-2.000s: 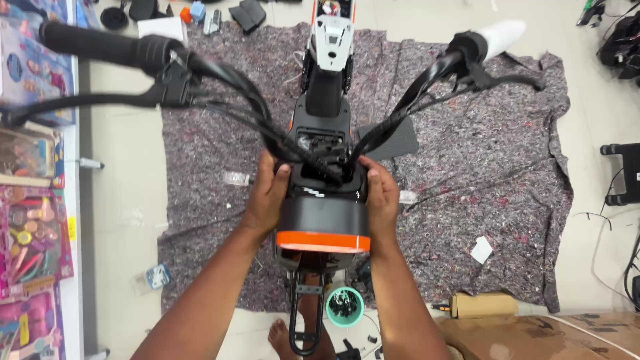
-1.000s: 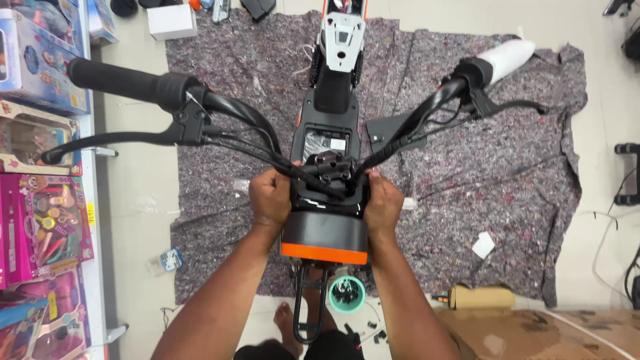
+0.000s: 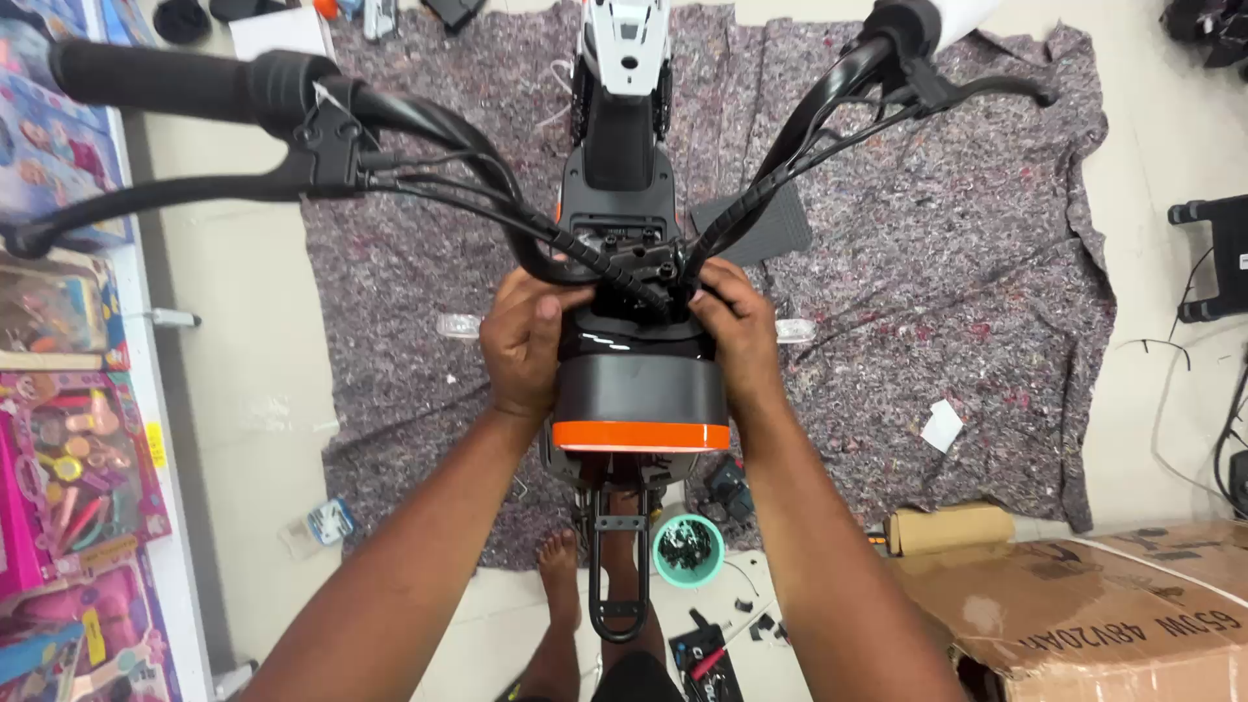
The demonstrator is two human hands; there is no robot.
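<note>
A black front housing with an orange rim (image 3: 641, 395) sits at the front of a small electric bike, below its black handlebar (image 3: 819, 107). My left hand (image 3: 526, 341) grips the housing's left side, its fingers reaching in under the handlebar. On the right side my right hand (image 3: 741, 336) holds the same housing, thumb and fingers near the cables. Black cables (image 3: 585, 249) run from the levers down to the stem clamp (image 3: 643, 258). Clear turn signals (image 3: 458, 326) stick out beyond both hands. The fingertips are partly hidden behind the housing and bar.
The bike stands on a grey felt blanket (image 3: 926, 292). A teal tub of screws (image 3: 688, 551) and a red-handled screwdriver (image 3: 709, 665) lie near my feet. A cardboard box (image 3: 1092, 614) is at the lower right, and a shelf of boxed toys (image 3: 88, 458) at the left.
Both hands stay at the housing's sides. Since one second ago, the fingers have shifted up toward the cables and stem. The handlebar and housing look larger partly because the view has moved.
</note>
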